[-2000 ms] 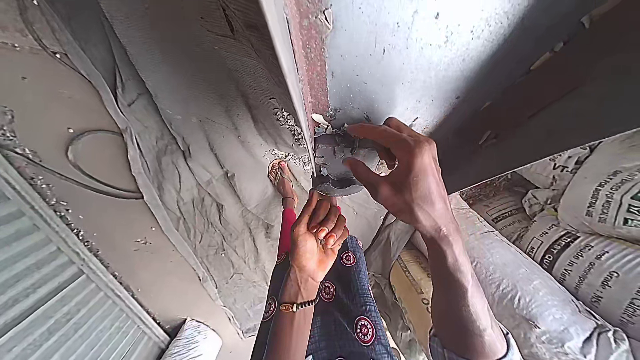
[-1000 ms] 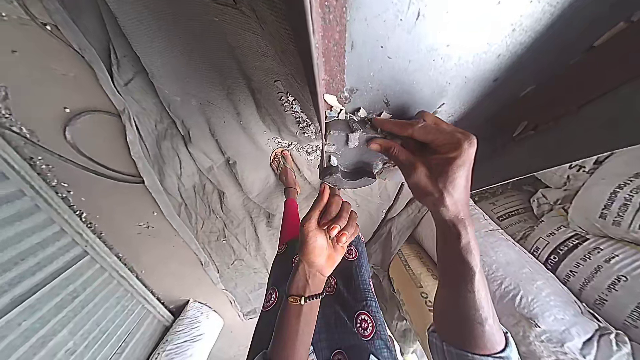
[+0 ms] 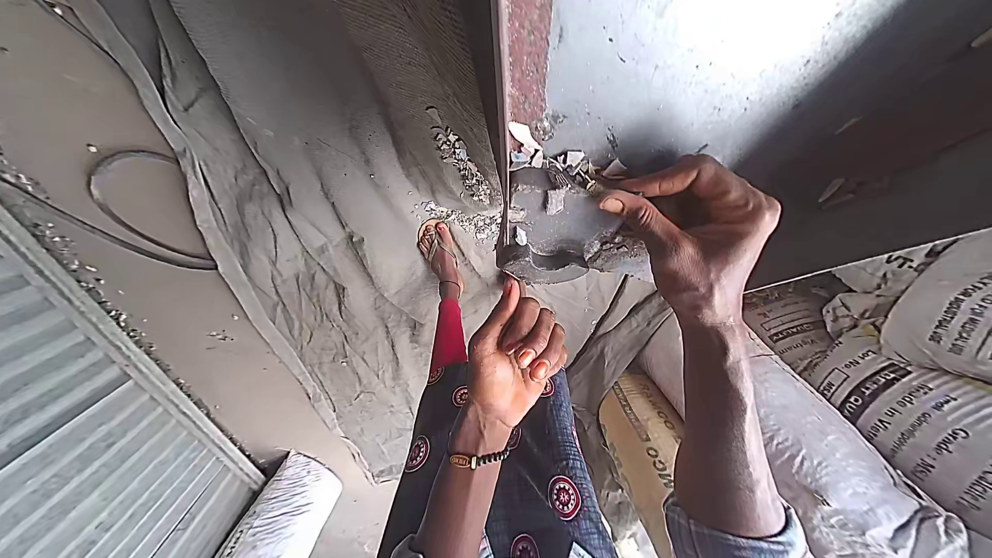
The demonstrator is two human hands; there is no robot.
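Observation:
A dark machine part [image 3: 570,221] with a curved notch juts from the lower corner of a grey metal panel [image 3: 620,93]. Pale and grey chips [image 3: 573,163] lie on it, along the panel. My right hand [image 3: 690,225] is at its right side, thumb and forefinger nearly together by the chips; whether a chip is pinched between them cannot be told. Below the notch, my left hand [image 3: 515,356] has its fingers curled and its thumb and fingertip at the part's lower rim; what it grips there is hidden.
Full printed sacks [image 3: 899,418] lie at the right, a yellowish sack [image 3: 639,434] nearer. A wrinkled grey sheet [image 3: 310,232] with scattered chips covers the floor. At the left are a black cable [image 3: 147,252] and a corrugated metal sheet [image 3: 116,434]. A sandalled foot [image 3: 442,248] stands on the grey sheet.
Two seconds ago my right hand reached over the dark part; it has since drawn back to the right side, uncovering the part's surface. My left hand stays near the lower rim.

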